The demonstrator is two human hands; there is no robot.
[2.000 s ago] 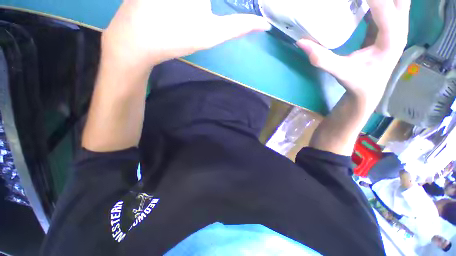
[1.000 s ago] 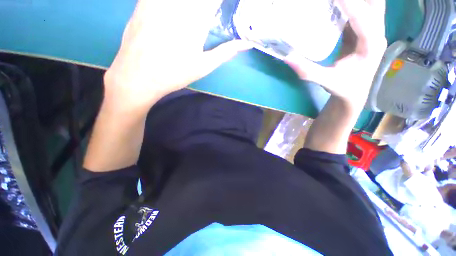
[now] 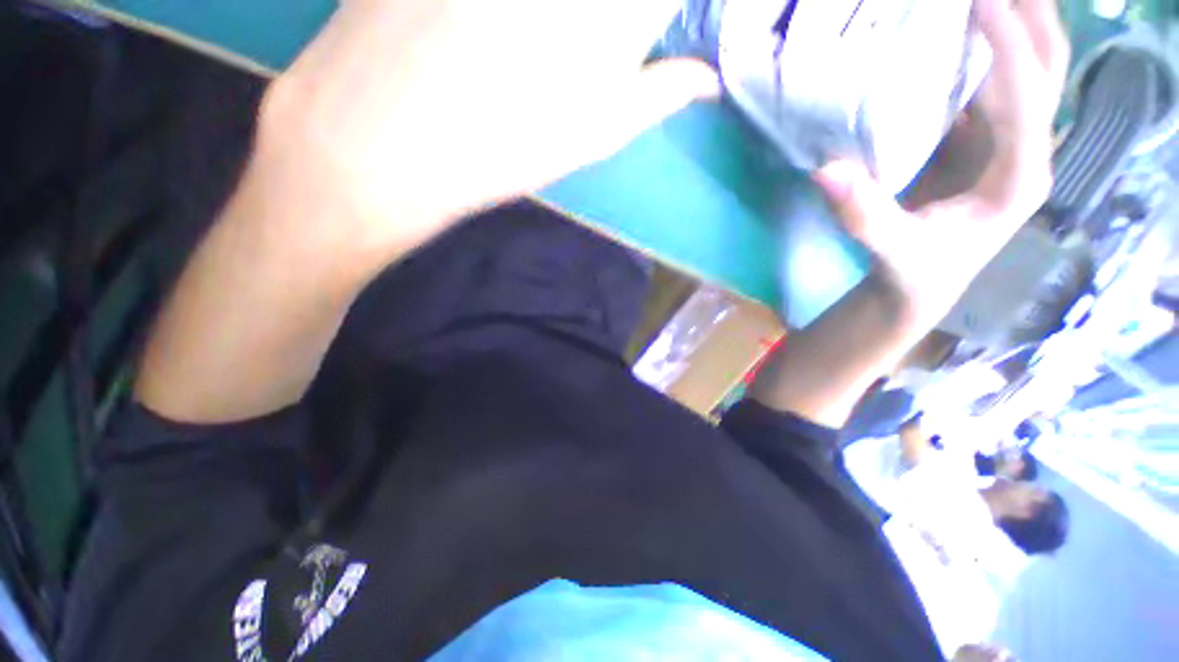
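Note:
A white rounded card reader [image 3: 840, 78] in a shiny, wrinkled clear bag shows at the top, cut off by the frame's edge. My right hand [image 3: 957, 181] is curved around its right side, with the thumb at its lower edge. My left hand [image 3: 517, 104] is at its left side, overexposed and partly cut off by the top edge. The left thumb tip reaches the left edge of the bagged reader; whether it presses on it cannot be told. The left fingers are out of the picture.
The green bench [image 3: 698, 194] has its front edge at my waist. A grey tape dispenser [image 3: 1021, 285] stands right, behind my right hand. An open carton [image 3: 711, 356] with clear bags is under the bench edge. A person [image 3: 957, 498] is at the far right.
The view has swung, and the bagged reader shows further right. The plastic over the reader looks more creased and folded. The red stool is now mostly hidden behind my right forearm.

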